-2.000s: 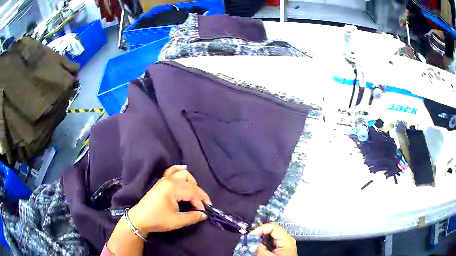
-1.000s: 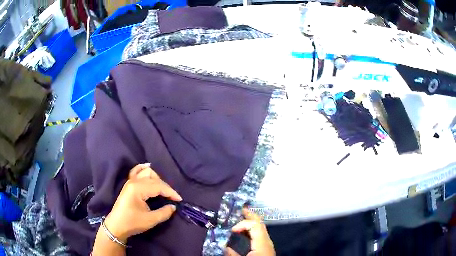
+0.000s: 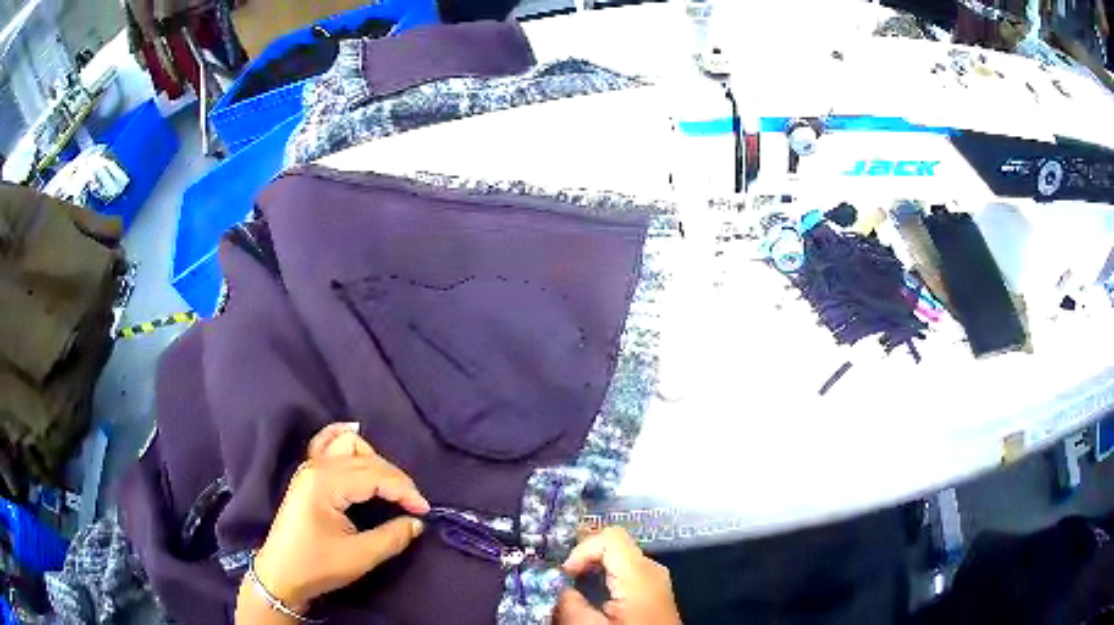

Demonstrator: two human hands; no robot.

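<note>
A coat (image 3: 489, 305) with a dark purple inner side and a plaid front edge lies spread over the table and towards me. A rounded pocket outline shows on the purple panel. My left hand (image 3: 342, 519), with a bracelet at the wrist, pinches a narrow dark purple strip (image 3: 470, 535) at the coat's lower edge between thumb and finger. My right hand (image 3: 617, 580) is at the plaid edge at the strip's other end, fingers bent on the plaid cloth; its lower part is cut off by the frame.
A white JACK sewing machine (image 3: 892, 169) stands at the right. Short dark strips (image 3: 861, 283) and a black rectangle (image 3: 977, 278) lie below it. A folded plaid piece (image 3: 446, 61) is at the far edge. Blue bins (image 3: 226, 232) and brown garments (image 3: 49, 330) are at the left.
The view has swung right, so the table and coat sit further left. My right hand has shifted slightly on the plaid edge. My left hand keeps its pinch on the strip.
</note>
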